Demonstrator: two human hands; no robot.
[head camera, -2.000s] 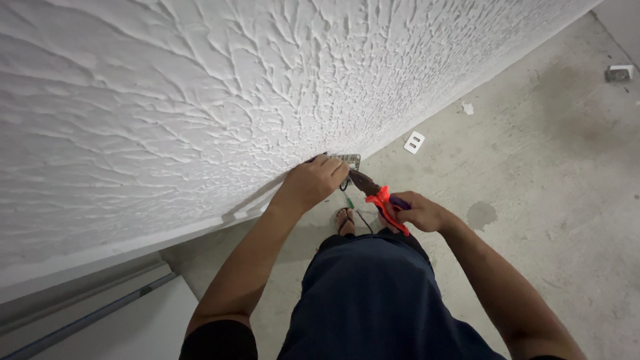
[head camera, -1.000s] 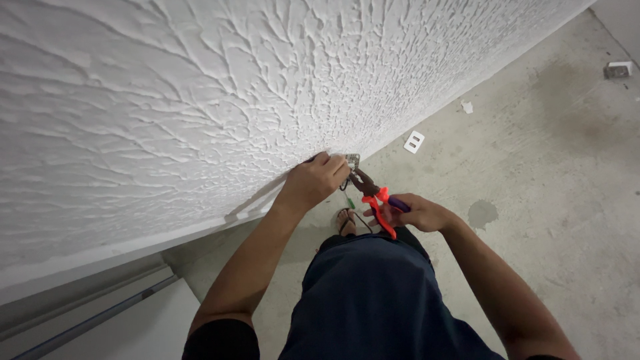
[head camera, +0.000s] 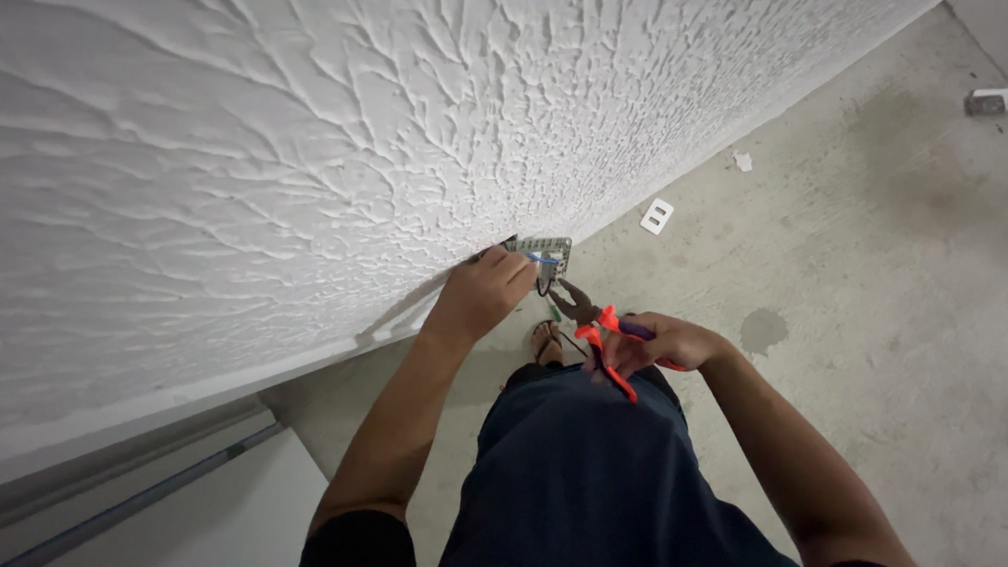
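Note:
Against the textured wall, my left hand (head camera: 490, 291) grips the near-wall side of an outlet mounting frame (head camera: 561, 252) that sticks out from the wall. A blue wire (head camera: 542, 258) crosses the frame, and a black wire (head camera: 542, 288) loops below it. My right hand (head camera: 661, 343) holds combination pliers (head camera: 587, 312) with red and purple handles. Their jaws are apart, close to the frame's lower corner and the black wire. A short green piece (head camera: 555, 313), perhaps a wire end, shows under the jaws. My left fingertips partly hide the frame.
The white textured wall (head camera: 331, 157) runs diagonally along the concrete floor (head camera: 850, 315). On the floor lie a white cover plate (head camera: 657, 216), a small white scrap (head camera: 743, 161) and a grey-and-white object (head camera: 986, 102). A white panel (head camera: 213, 496) stands at lower left. My sandalled foot (head camera: 546, 342) is below the frame.
The pliers' handles and jaws have spread apart, and the jaws have drawn slightly away from the frame. More of the frame and the blue wire shows. My left hand stays at the frame.

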